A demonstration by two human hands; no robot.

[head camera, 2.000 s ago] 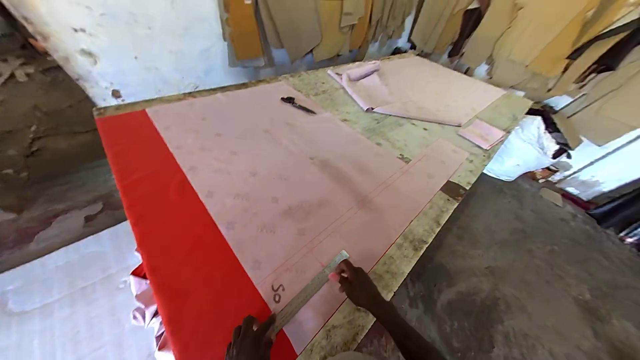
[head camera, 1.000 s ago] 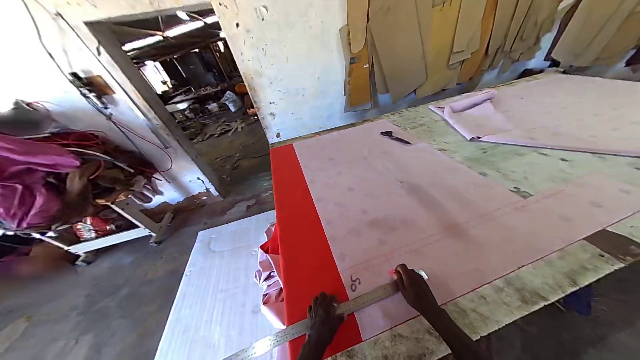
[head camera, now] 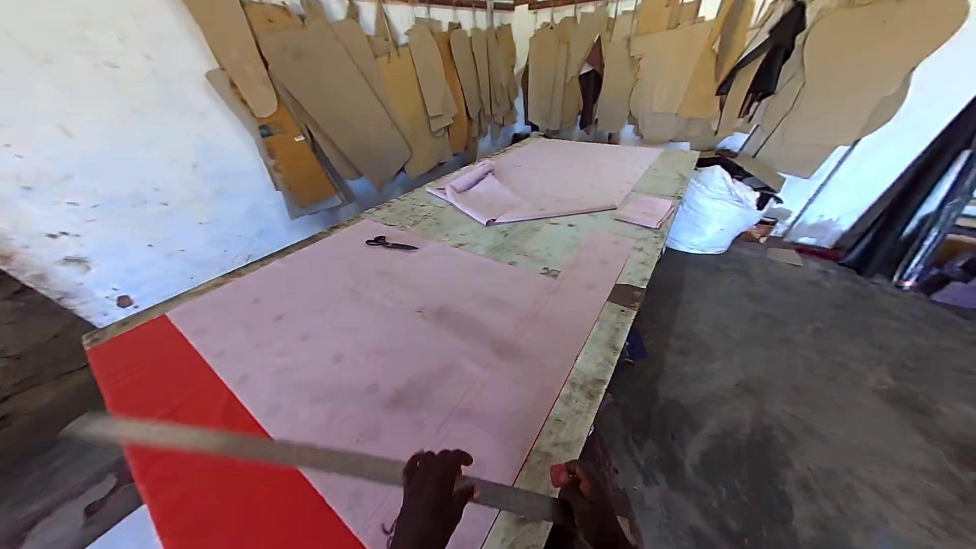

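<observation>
A long metal ruler (head camera: 328, 460), blurred at its left end, lies across my view above the pink fabric (head camera: 335, 328) and the red fabric (head camera: 191, 412). My left hand (head camera: 436, 496) grips it right of its middle. Near the ruler's right end, my right hand (head camera: 591, 503) is closed on a small pinkish-red piece, perhaps chalk, and touches the ruler; whether it also grips the ruler is partly hidden. Thin red lines run along the pink fabric. Black-handled scissors (head camera: 391, 243) rest on the fabric's far part.
The worn table (head camera: 583, 396) extends away from me. On its far end lie a partly rolled pink sheet (head camera: 564, 171) and a folded pink piece (head camera: 645, 210). Cardboard patterns (head camera: 335, 84) hang along the walls. A white sack (head camera: 709, 210) stands on the floor beyond the table's right side.
The ruler, which lay flat across the fabric's near end, is now lifted. My left hand has moved from the red fabric along the ruler towards my right hand. The view has swung right.
</observation>
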